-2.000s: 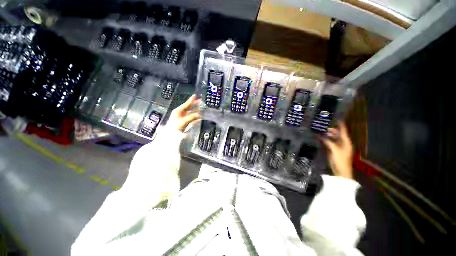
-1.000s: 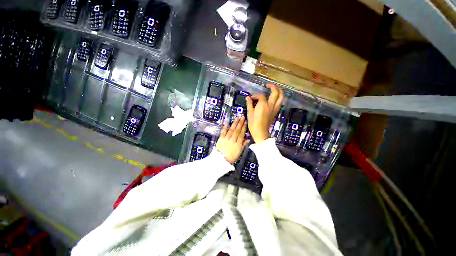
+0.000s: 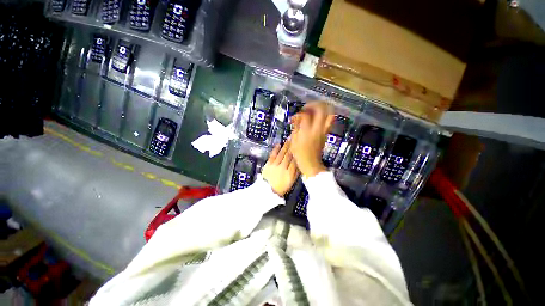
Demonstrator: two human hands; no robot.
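A clear tray (image 3: 239,89) lies in front of me with two rows of black keypad phones; one phone (image 3: 260,116) sits in its upper left pocket. My left hand (image 3: 279,170) lies with fingers together over the lower part of the second upper phone (image 3: 293,110). My right hand (image 3: 311,134) is over the same phone's upper right side, its fingertips blurred. The hands touch or nearly touch and hide most of that phone. Whether either grips it cannot be told. My sleeves cover part of the lower row.
A part-filled tray (image 3: 134,128) is at left, below a filled tray (image 3: 206,48). A crumpled white wipe (image 3: 212,138) lies on the green surface. A small clear bottle (image 3: 291,36) and cardboard box (image 3: 391,45) stand behind. A dark pile (image 3: 24,77) is far left; a red object (image 3: 179,206) is near my left sleeve.
From two seconds ago, both hands have left the tray's sides and come together over the second upper phone. Since one second ago they have stayed there; the view has shifted slightly.
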